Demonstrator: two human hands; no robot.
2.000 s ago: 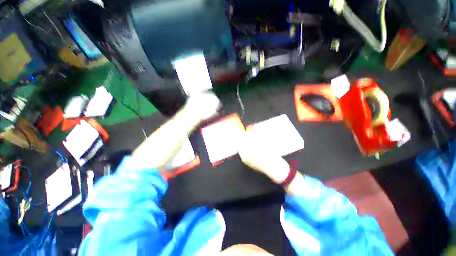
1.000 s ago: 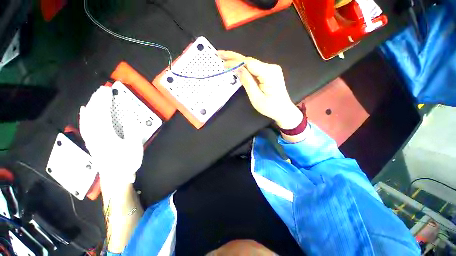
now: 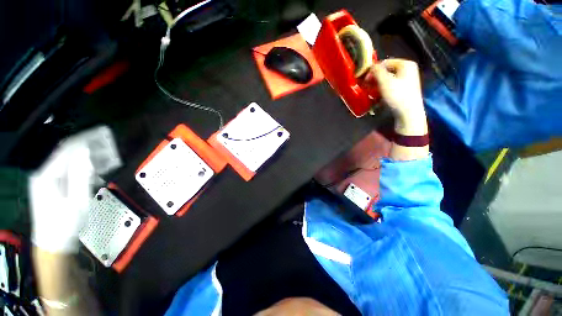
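Three white boxes with dark feet lie on orange-red pads: a left box (image 3: pixel 109 226), a middle box (image 3: pixel 174 176) and a right box (image 3: pixel 253 137). A thin dark blue cable (image 3: pixel 249 138) lies across the right box. My left hand (image 3: pixel 65 188), in a white glove, is blurred at the far left, above the left box; a pale blurred patch shows at its fingers, and I cannot tell whether it holds something. My bare right hand (image 3: pixel 397 86) has its fingers curled at the front of the red tape dispenser (image 3: pixel 338 71), by the tape roll (image 3: pixel 357 49); any tape strip is hidden.
A black mouse (image 3: pixel 288 65) lies on an orange-red pad (image 3: pixel 280 86), beside a white slip (image 3: pixel 309 29). A pale cable (image 3: pixel 161 68) runs from the back. A small white labelled item (image 3: pixel 357 195) lies below the bench edge. Another person's blue sleeve (image 3: pixel 487 80) is at right.
My right hand has left the cable on the right box and moved right to the tape dispenser. My left hand has moved left, off the middle box. The view has shifted.
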